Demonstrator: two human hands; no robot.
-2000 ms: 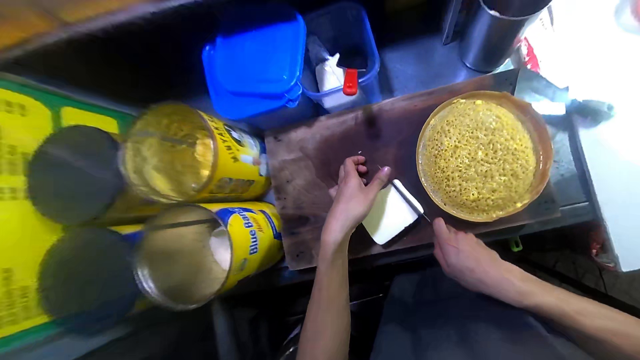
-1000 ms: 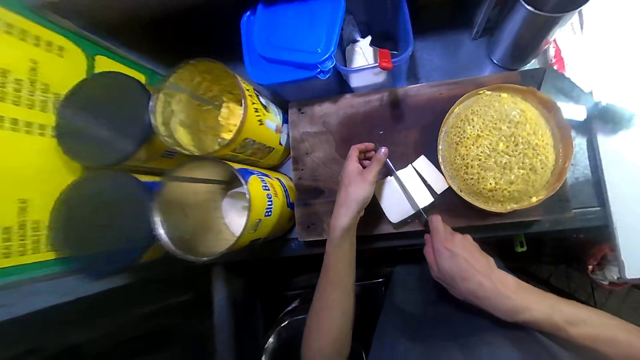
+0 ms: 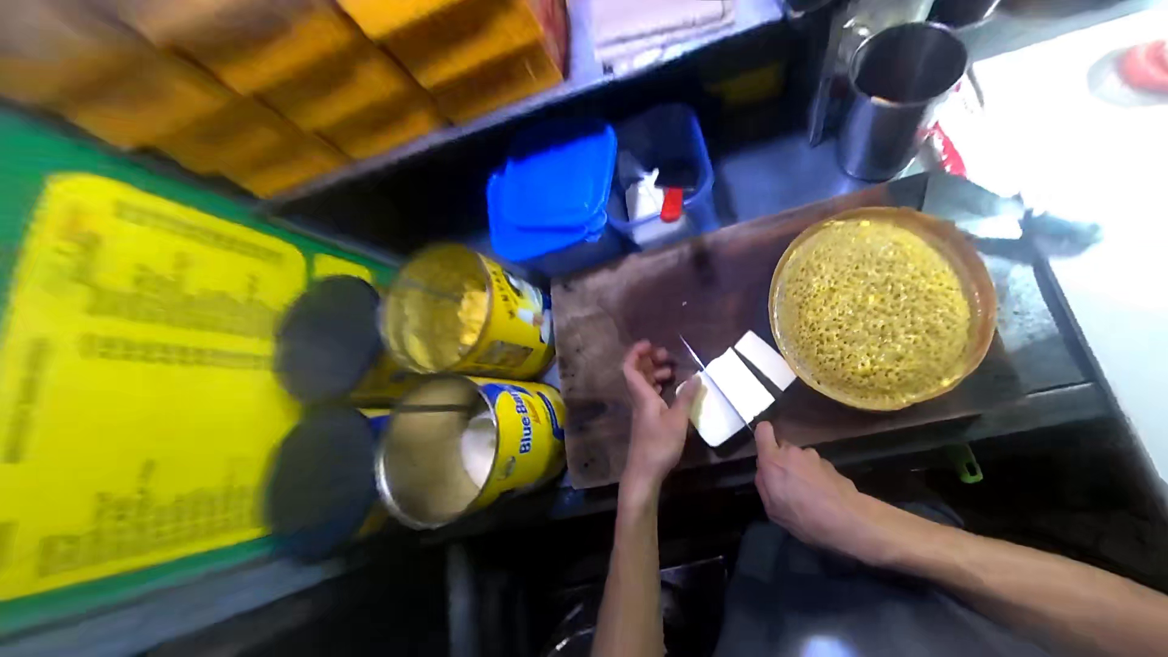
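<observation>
A white block, likely cheese [image 3: 739,387], lies on a dark wooden board [image 3: 593,401], with one slice parted from it at the right. My right hand [image 3: 803,488] is shut on a knife [image 3: 721,391], whose thin blade stands in the block across its width. My left hand [image 3: 659,401] rests against the block's left end, fingers curled, thumb on the white surface; whether it grips the block is hard to tell. Right of the slice sits a round, thick pancake-like cake with a pitted yellow top [image 3: 876,308], in a brown rim.
Two open yellow tins [image 3: 525,319] [image 3: 538,424] stand left of the board. Behind it are a blue lid [image 3: 557,182] and a blue plastic tub [image 3: 698,173] holding a red-tipped item. A steel cup [image 3: 881,119] stands at the back right. Orange boxes [image 3: 319,73] line a shelf.
The white block, whole-looking two seconds ago, had a slice parted at its right one second ago. The knife now stands in the remaining block. The view has shifted and takes in more of the shelf.
</observation>
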